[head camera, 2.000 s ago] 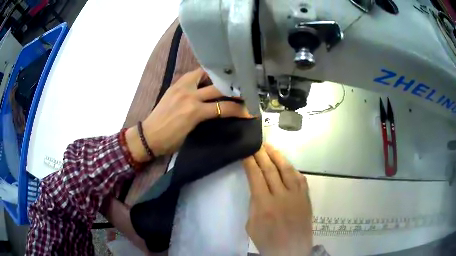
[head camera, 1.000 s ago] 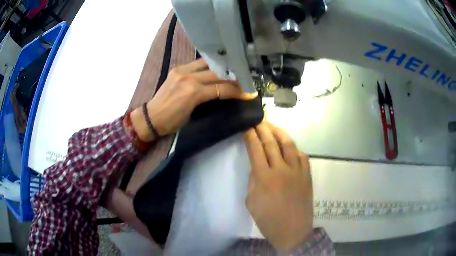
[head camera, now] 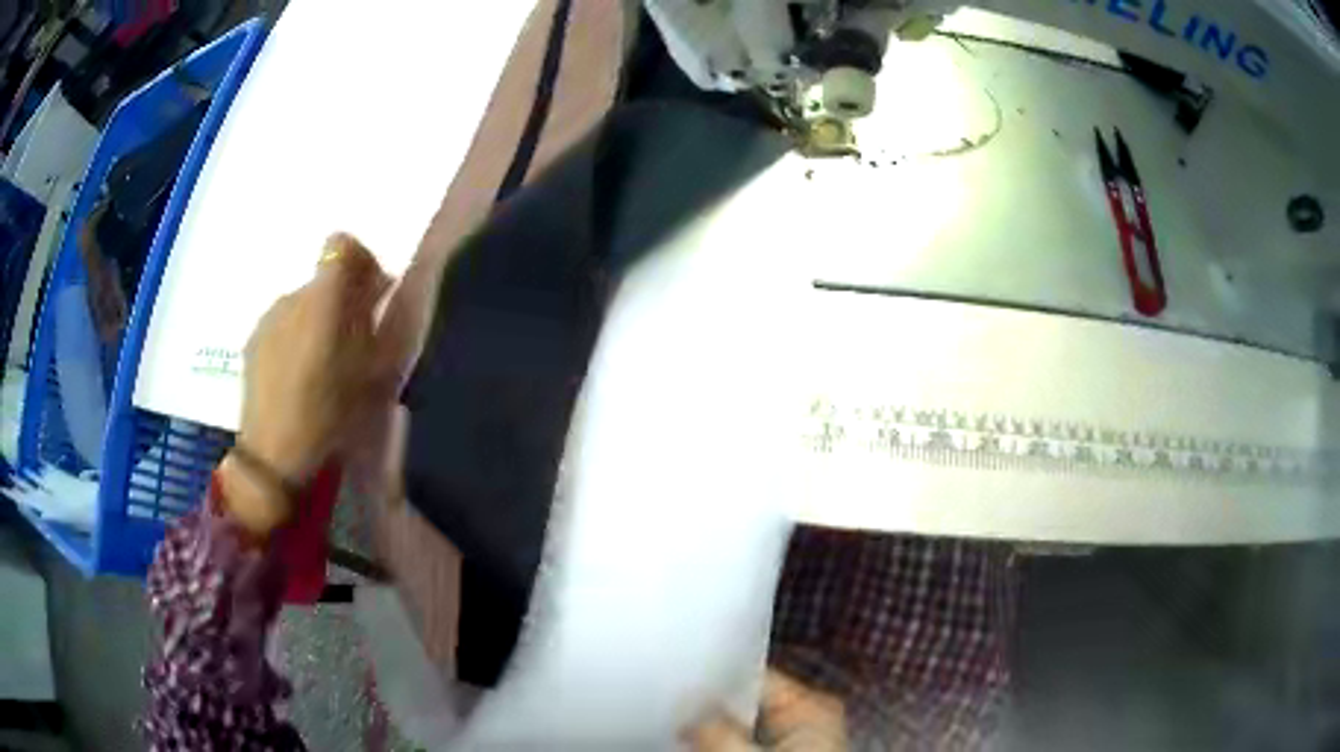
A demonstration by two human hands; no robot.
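The black fabric band (head camera: 507, 331) runs from the presser foot (head camera: 826, 137) down over the table's front edge. The striped facing (head camera: 429, 588) lies to its left, and the white interlining (head camera: 669, 426) hangs to its right. My left hand (head camera: 316, 360) is at the facing's left edge and seems to grip it, fingers partly hidden. My right hand (head camera: 772, 720), blurred and cut off by the bottom edge, holds the lower end of the white interlining. The sewing machine head (head camera: 764, 37) is at the top.
Red-handled thread snips (head camera: 1133, 243) lie on the metal bed right of the needle. A blue plastic basket (head camera: 177, 191) with cloth in it stands at the left. A printed ruler (head camera: 1029, 441) runs along the table's front edge. A loose thread curls right of the foot.
My left hand has left the needle area and moved left and down to the facing. My right hand has moved down to the interlining's lower part. The view has shifted, showing the machine higher.
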